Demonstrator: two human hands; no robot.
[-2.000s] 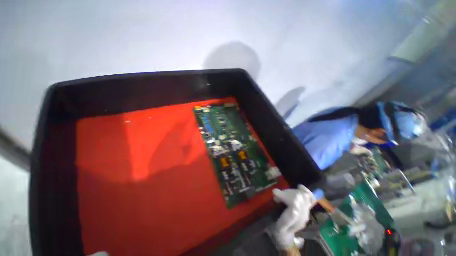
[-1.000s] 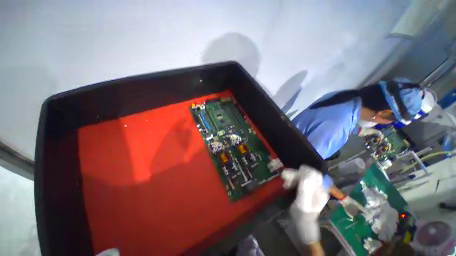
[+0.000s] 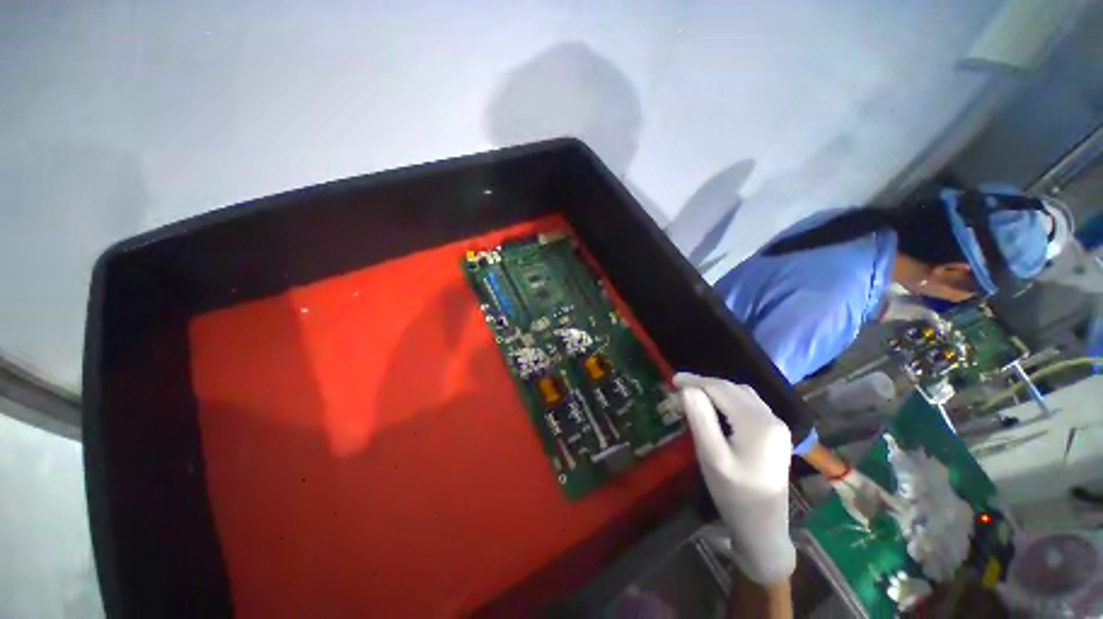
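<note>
A green circuit board (image 3: 550, 302) with two orange-yellow blocks and a blue slot lies flat in a black tray (image 3: 351, 194), on its red liner (image 3: 302, 484), towards the tray's right side. My right hand (image 3: 744, 484), in a white glove, is over the tray's right wall. Its fingertips are bent at the board's lower right corner, beside a pale connector. I cannot tell if they touch or grip the board. My left hand is not in view.
A person in a blue smock and cap (image 3: 810, 284) leans at the right, gloved hands near another board (image 3: 986, 345) and a green mat (image 3: 859, 562). A crumpled white pile (image 3: 931, 502) lies on the mat. A round pinkish fan (image 3: 1052, 568) is at the lower right.
My right hand has moved up from the tray's lower right corner to the board's corner. The white glove tip at the bottom left has left the view. The board stays in place on the liner.
</note>
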